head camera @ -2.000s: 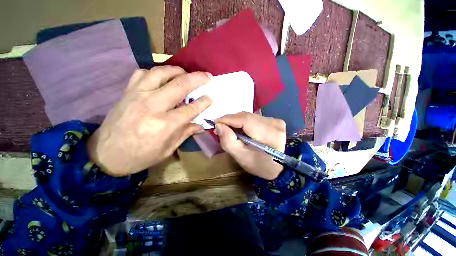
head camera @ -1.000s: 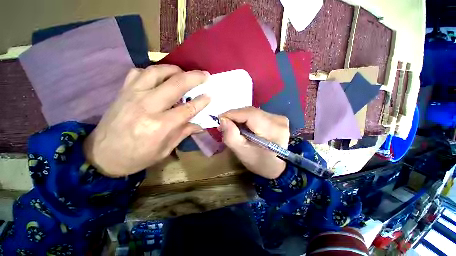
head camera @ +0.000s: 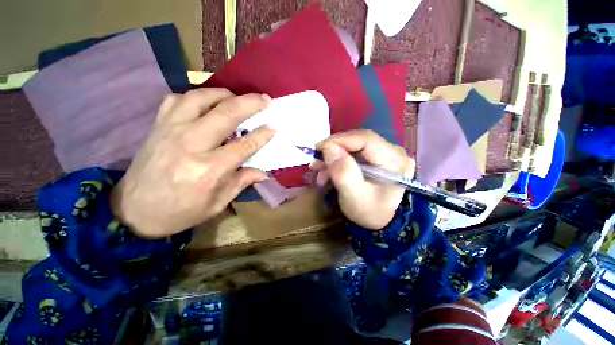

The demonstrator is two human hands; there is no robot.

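Observation:
A white card (head camera: 297, 124) with rounded corners and a small dark hole near its left end lies over the dark red leather (head camera: 286, 57). My left hand (head camera: 185, 162) lies over the card's left end and holds it down with the fingers. My right hand (head camera: 371, 176) grips a slim pen (head camera: 421, 187) with a clear barrel and dark end. The pen's tip touches or hovers just over the middle of the card; I cannot tell which. No writing is clearly visible on the card.
Mauve (head camera: 101, 101) and dark navy pieces lie at the left. A smaller mauve piece (head camera: 442, 141), a navy piece (head camera: 480, 120) and a tan piece overlap at the right. Maroon sheets (head camera: 431, 50) lie beneath. A blue bucket (head camera: 549, 172) stands beyond the board's right end.
My right hand and the pen have moved right along the card, away from my left hand. The view has shifted slightly, so the pieces sit a little further left. My left hand stays on the card.

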